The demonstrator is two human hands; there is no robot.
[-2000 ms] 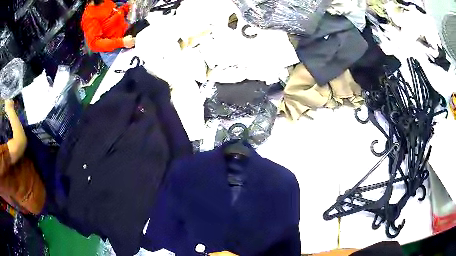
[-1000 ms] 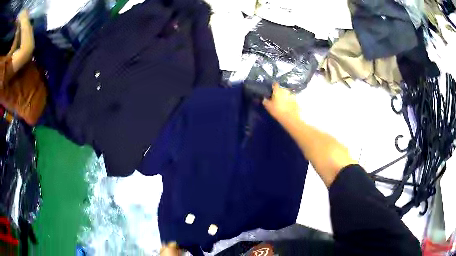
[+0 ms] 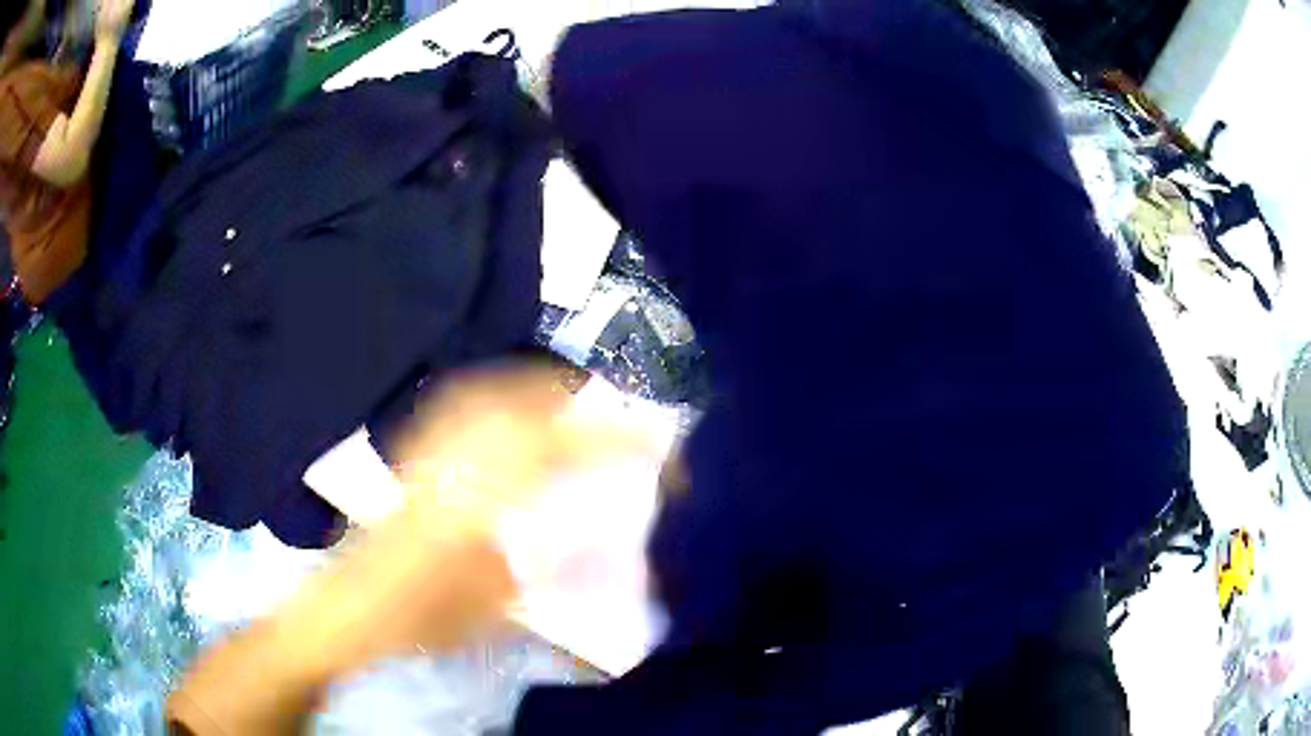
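A dark navy jacket [image 3: 920,316] is raised close in front of me and fills the centre and right of the view. My left hand [image 3: 496,446] is strongly blurred, left of this jacket, with the forearm coming from the lower left; its fingers and any hold cannot be made out. My right hand is hidden; only a dark sleeve [image 3: 1050,669] shows below the raised jacket. Another dark jacket [image 3: 331,288] lies on the table at the left, with two pale buttons and a black hanger hook [image 3: 500,45] at its top.
A person [image 3: 51,151] in a brown top stands at the far left beside a dark basket [image 3: 223,86]. Crinkled clear plastic [image 3: 144,575] lies at the lower left, by the green floor [image 3: 58,446]. Glossy bagged items [image 3: 640,338] lie between the jackets. A yellow object [image 3: 1234,568] is at right.
The navy jacket has come up off the table and moved right, now covering most of the hanger pile. My left forearm has come into view; my right hand has gone out of sight.
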